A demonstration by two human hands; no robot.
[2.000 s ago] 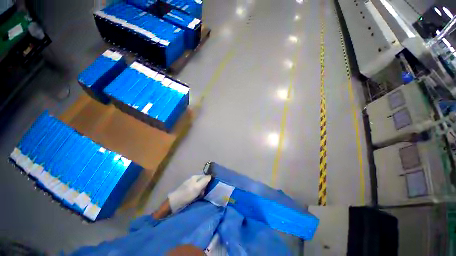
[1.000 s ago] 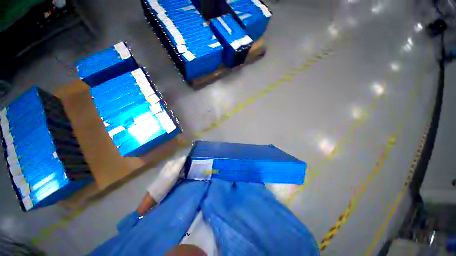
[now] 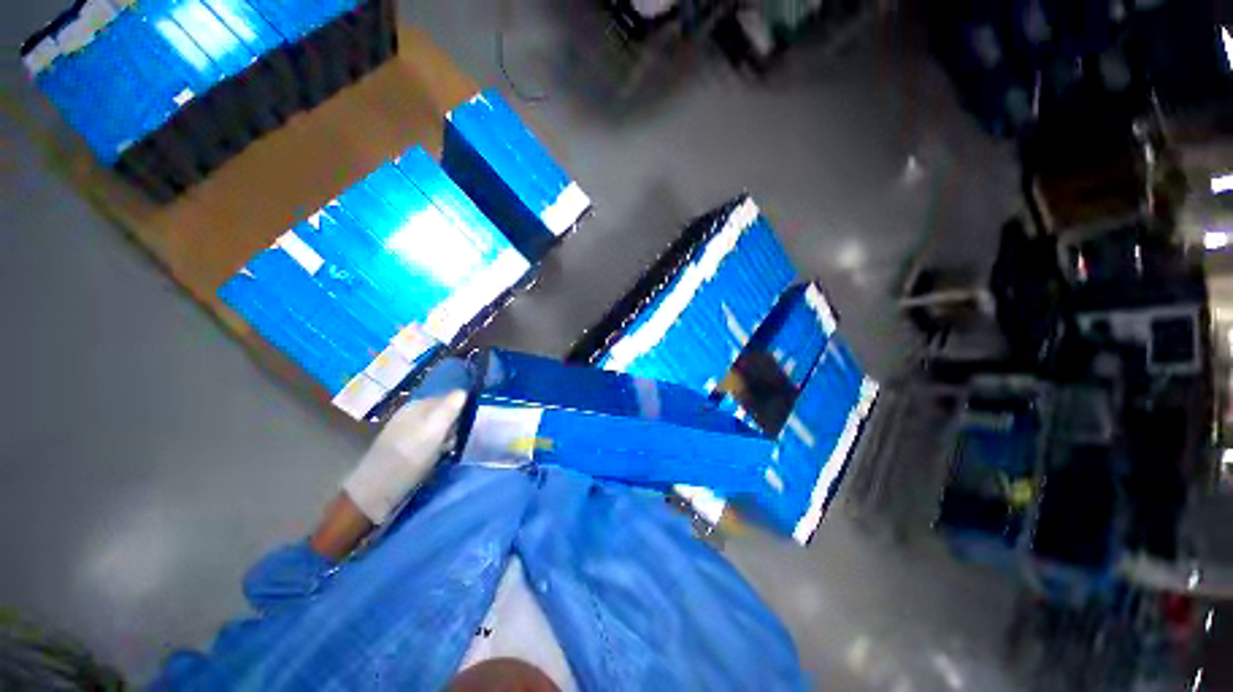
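A long bright-blue power module [image 3: 636, 446] lies across the front of my body at waist height. A white paper label [image 3: 502, 437] with a yellow strip is on its left end. My left hand [image 3: 410, 450], in a white glove, is closed around the module's left end; the fingertips are partly hidden behind it. My right hand is not visible; the right sleeve runs down behind or under the module.
Rows of blue modules [image 3: 392, 264] stand on a tan base sheet [image 3: 291, 149] at the upper left. Another group of modules [image 3: 703, 311] stands just beyond the held one. Dark equipment and racks [image 3: 1034, 500] are at the right.
The view has turned left and the module groups have swung round, one now directly beyond the held module. The module stays in my left hand, across my body. The yellow-black floor line has left the view.
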